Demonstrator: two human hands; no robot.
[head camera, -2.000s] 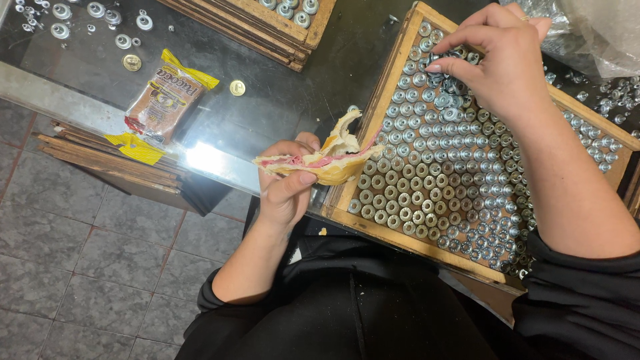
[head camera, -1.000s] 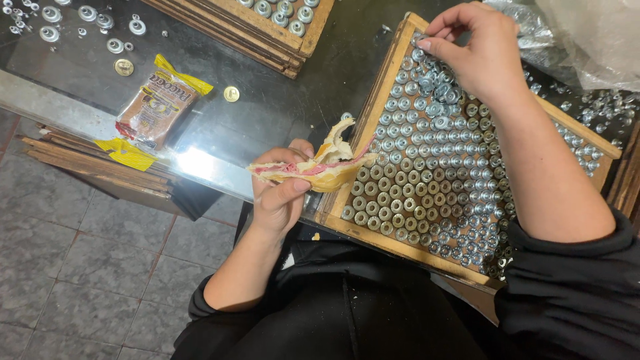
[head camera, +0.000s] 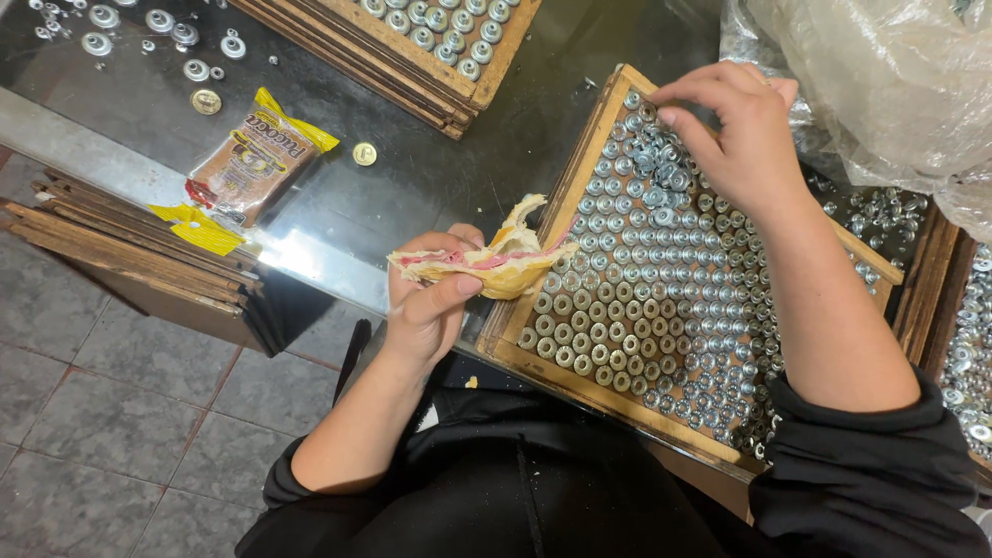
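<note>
My left hand (head camera: 430, 302) grips a partly eaten bread sandwich (head camera: 508, 271) with a pink filling, over the left edge of a wooden-framed tray (head camera: 570, 172). Round metal snap-like parts (head camera: 635, 310) stand in rows in the tray, silvery ones above and brassy ones lower left. A loose pile of silvery parts (head camera: 659, 163) lies on top of the rows in the upper part. My right hand (head camera: 732, 132) is at the tray's top corner, thumb and forefinger close to a part there. Whether the fingertips pinch one cannot be told.
A packaged sweet (head camera: 252, 167) lies on the dark glossy tabletop (head camera: 349, 209) beside brassy discs (head camera: 364, 153). Stacked wooden trays (head camera: 434, 93) stand at the top, with loose metal parts (head camera: 159, 21) at upper left. A clear plastic bag (head camera: 868, 85) lies at upper right. Wooden boards (head camera: 139, 256) stand below the table edge.
My right hand has moved from above the loose pile to the tray's top corner. My left hand still holds the sandwich.
</note>
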